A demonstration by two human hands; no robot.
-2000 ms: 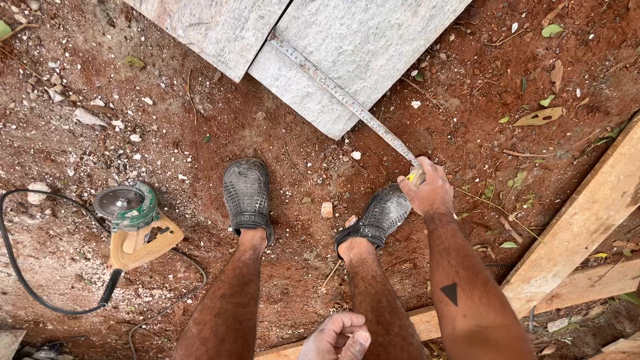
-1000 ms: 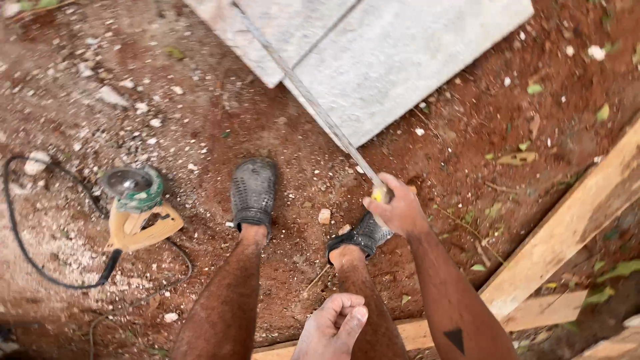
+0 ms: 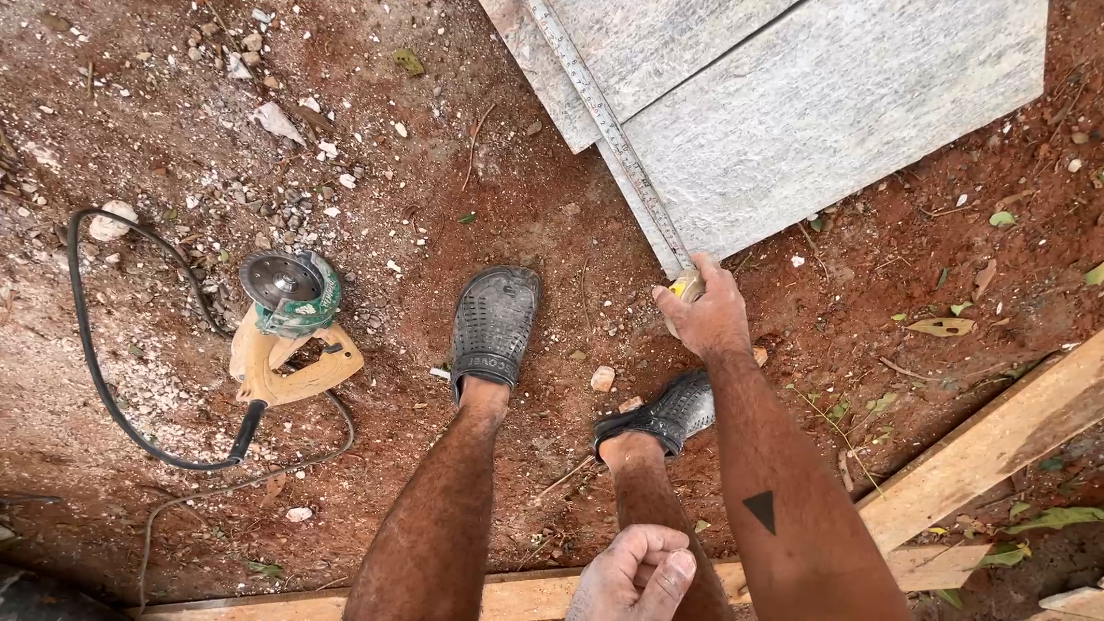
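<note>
My right hand (image 3: 709, 309) grips the case of a tape measure (image 3: 687, 285) at the near corner of a grey-white stone slab (image 3: 802, 129). The extended blade (image 3: 604, 121) runs from the case up and left along the slab's left edge, then over a second stone slab (image 3: 664, 52) and out of view at the top. A dark narrow gap separates the two slabs. My left hand (image 3: 640, 573) hangs at the bottom centre with its fingers curled in; nothing shows in it.
A corded angle grinder (image 3: 289, 336) lies on the red soil at left, its black cable (image 3: 95, 362) looped beside it. My feet wear dark clogs (image 3: 498, 323). Wooden boards (image 3: 992, 448) border the lower right and bottom. Stone chips (image 3: 276, 122) litter the ground.
My right hand, with the tape measure, has moved from beyond the slab's near edge up to its corner. The tape blade now lies along the slab's left edge.
</note>
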